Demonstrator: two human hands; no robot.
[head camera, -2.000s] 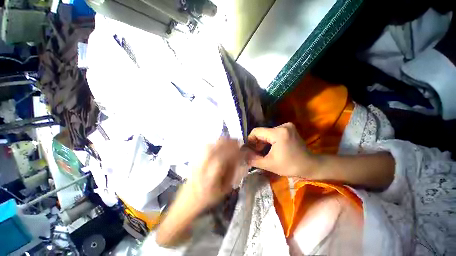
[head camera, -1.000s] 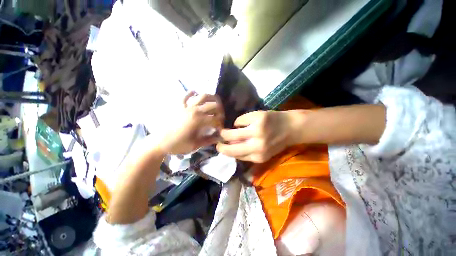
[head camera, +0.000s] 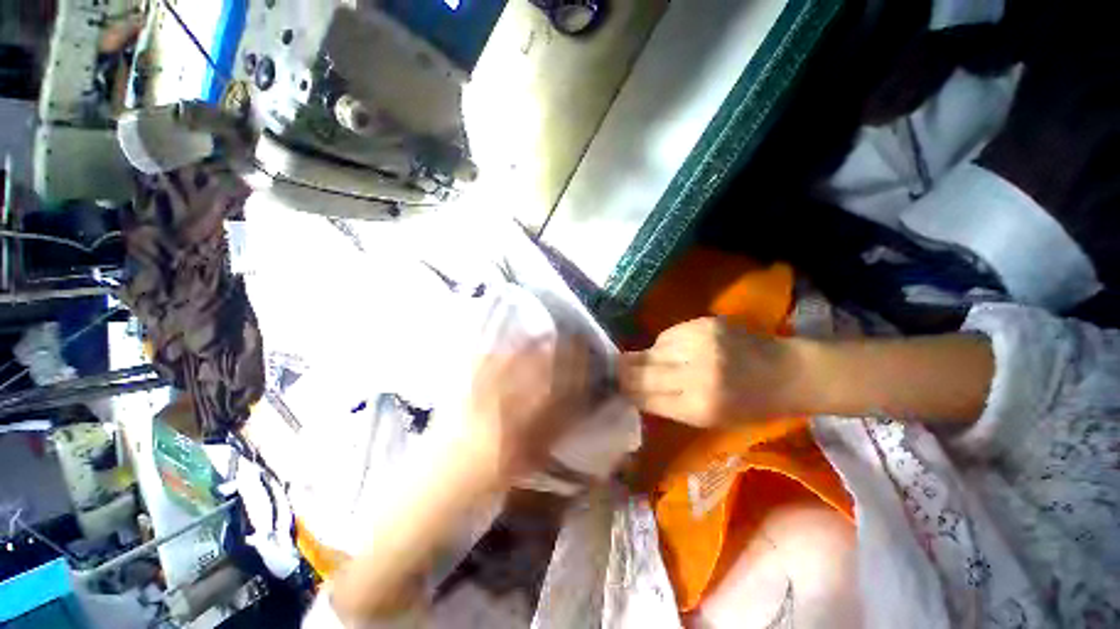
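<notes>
A large white cloth panel (head camera: 332, 295), overexposed, lies over the machine bed and hangs to the lap. My left hand (head camera: 534, 393) is motion-blurred, its fingers closed around a bunched part of the panel's near edge. My right hand (head camera: 690, 371) is close beside it on the right, fingertips pinching the same edge. The exact grip between the fingertips is blurred. Dark brown cloth (head camera: 516, 541) shows below my left hand. The sewing machine head (head camera: 356, 111) stands beyond the panel; the cloth lies near the presser foot area, and I cannot tell if it is under it.
The green-edged table border (head camera: 725, 154) runs diagonally at the upper right. Brown cloth (head camera: 190, 295) is heaped at the left. Orange cloth (head camera: 700, 492) lies on my lap. White and dark pieces (head camera: 983, 221) are piled at the right. Black scissor handles (head camera: 572, 12) show at the top.
The view has shifted, showing more of the machine head. Both hands have moved lower in the picture, and the white cloth is now folded up around my left hand, where dark cloth showed before.
</notes>
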